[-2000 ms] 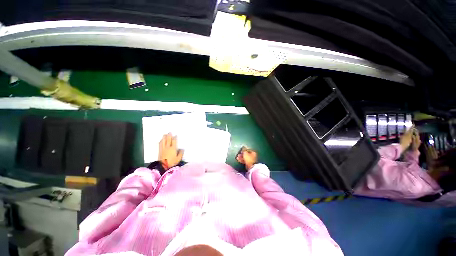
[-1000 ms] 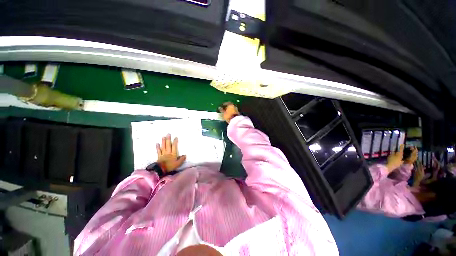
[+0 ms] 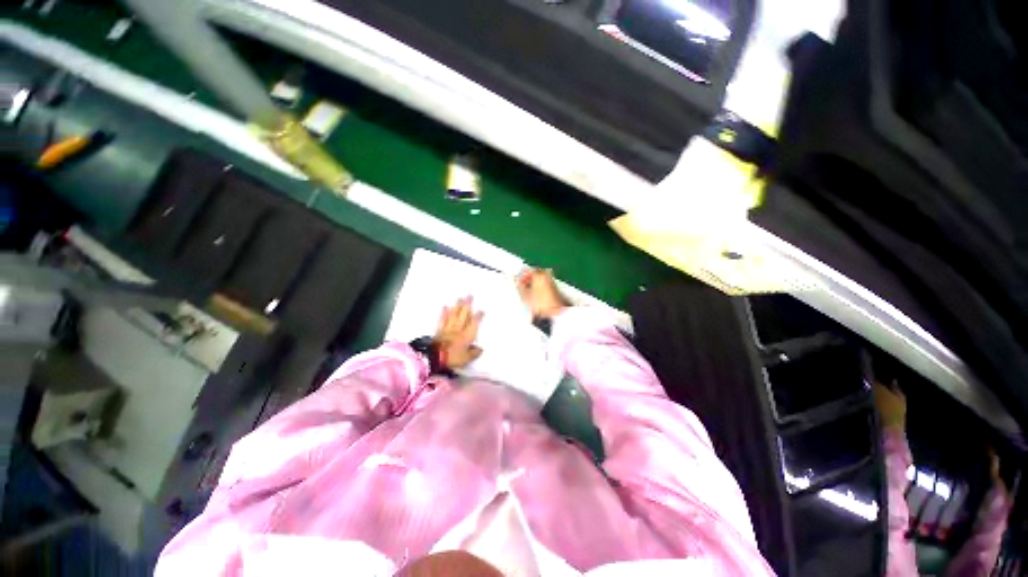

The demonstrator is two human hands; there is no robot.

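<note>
White sheets (image 3: pixel 502 358) lie on the dark green bench directly before me. My left hand (image 3: pixel 458 334) rests flat on the sheets with its fingers spread and holds nothing; a dark and red band is at its wrist. My right hand (image 3: pixel 540 292) is at the far edge of the sheets, by the white rail, with its fingers bent. Whether it holds something small cannot be made out.
Stacked black trays with glossy panels (image 3: pixel 829 460) stand at right; an empty-looking slotted tray (image 3: pixel 265 242) lies left. Small modules (image 3: pixel 462 178) lie on the green belt. A perforated yellowish plate (image 3: pixel 721 250) hangs from the shelf. An orange-handled tool (image 3: pixel 65 150) is far left. Another person's hand (image 3: pixel 889 406) shows right.
The view has turned and tilted. My right hand has come back from over the belt to the far edge of the sheets. My left hand has stayed on the sheets.
</note>
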